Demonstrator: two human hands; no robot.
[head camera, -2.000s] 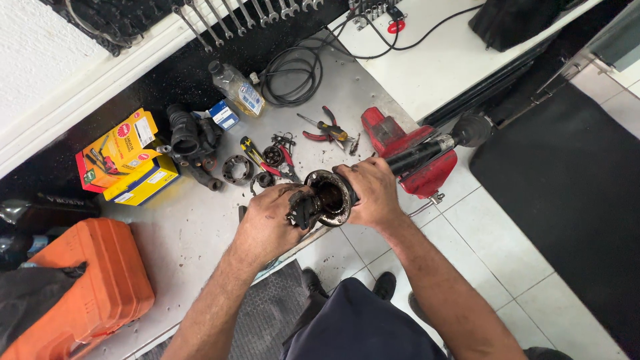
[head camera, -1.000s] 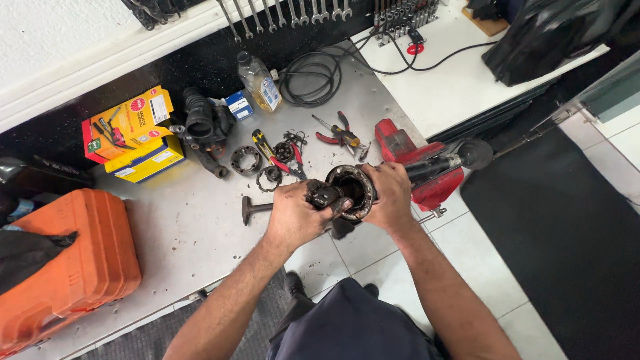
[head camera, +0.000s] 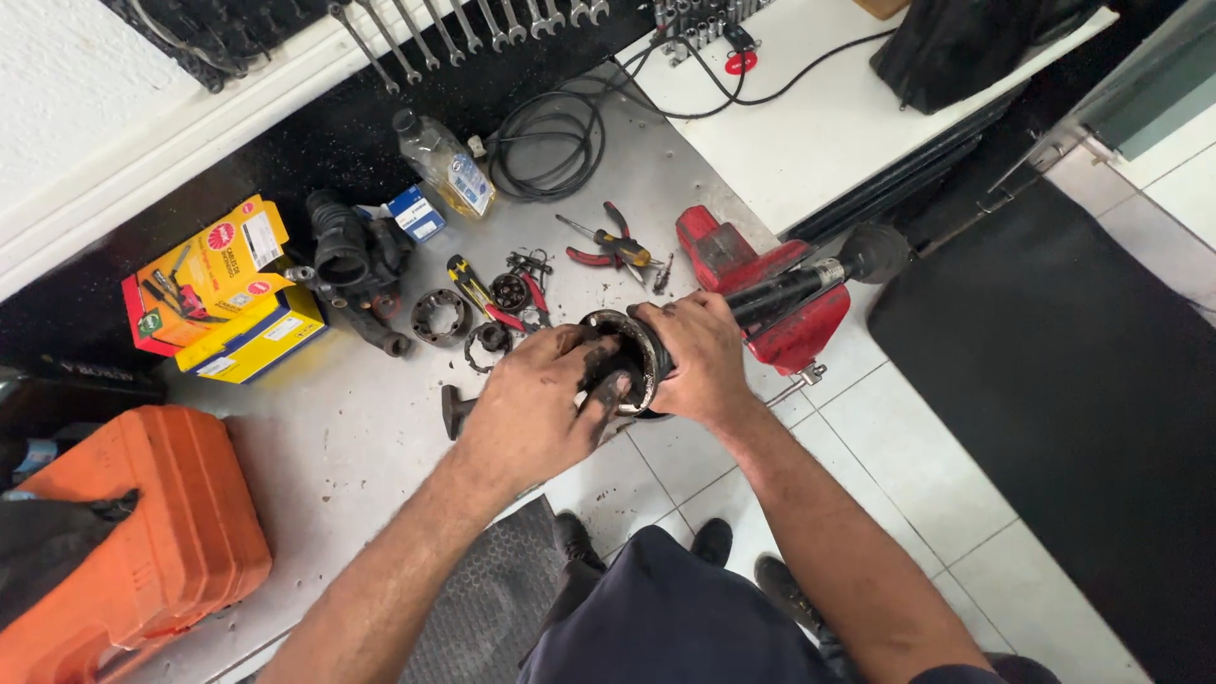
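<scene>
A black drive shaft (head camera: 788, 290) lies across a red bench vise (head camera: 803, 332), with a rubber boot (head camera: 874, 253) at its far end. My right hand (head camera: 698, 351) is wrapped around the outside of the round metal housing (head camera: 654, 366) at the near end. My left hand (head camera: 541, 394) has its greasy fingers at and partly inside the housing's open mouth; whether they hold a part there is hidden. Left of the housing lie a bearing cage ring (head camera: 441, 317), a small toothed ring (head camera: 487, 347) and pliers with red and yellow handles (head camera: 484, 294). A hammer-like metal part (head camera: 456, 410) lies beside my left hand.
Behind lie red-handled pliers (head camera: 598, 256), a screwdriver (head camera: 622, 249), a plastic bottle (head camera: 446, 166), a coiled black cable (head camera: 546, 142) and a dark intake hose (head camera: 342, 252). Yellow boxes (head camera: 256, 337) and an orange case (head camera: 142, 541) stand at left. Wrenches (head camera: 456, 33) hang on the wall.
My left fingers have moved into the mouth of the housing; the dark part seen in them one second ago is now hidden. My right hand still holds the housing.
</scene>
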